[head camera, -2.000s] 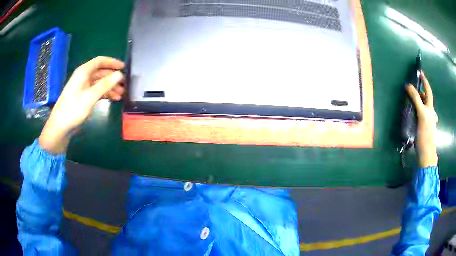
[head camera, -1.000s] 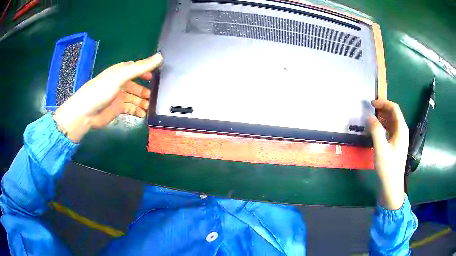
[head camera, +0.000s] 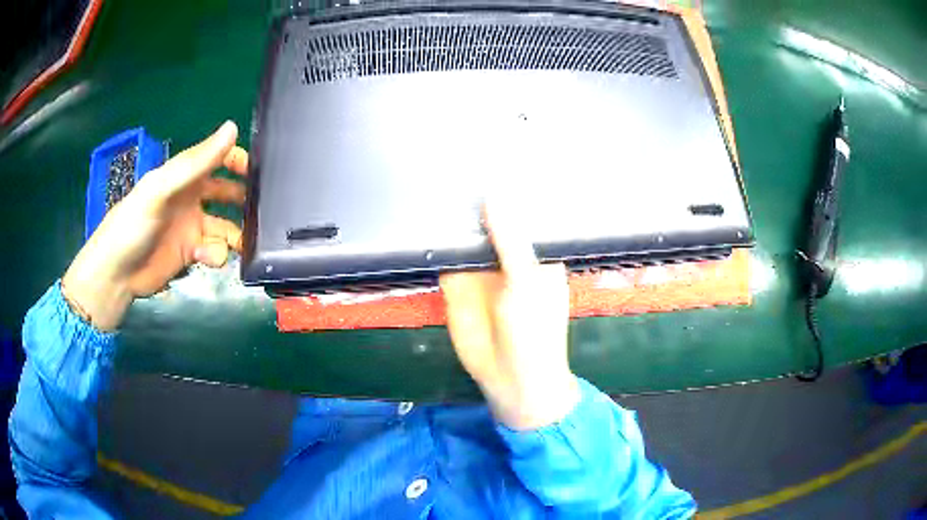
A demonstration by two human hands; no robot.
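The upside-down grey laptop (head camera: 407, 152) lies over the orange-red foam pad (head camera: 661, 291), its front edge raised a little above the pad. My right hand (head camera: 513, 325) grips the middle of that front edge, thumb on the cover and fingers underneath, hidden. My left hand (head camera: 168, 223) is beside the laptop's left edge with thumb and fingers apart, holding nothing that I can see. The black electric screwdriver (head camera: 828, 198) lies on the worktop at the right, out of my hands.
A blue screw tray (head camera: 99, 188) with dark screws stands at the left, partly hidden behind my left hand. The screwdriver's cord (head camera: 814, 335) runs over the front of the green worktop (head camera: 356, 364). A red-edged object (head camera: 63, 63) is at the upper left.
My right hand let go of the screwdriver, went to the laptop's right edge, then to the middle of its front edge. The front edge has come up off the pad. My left hand has moved off the laptop's edge.
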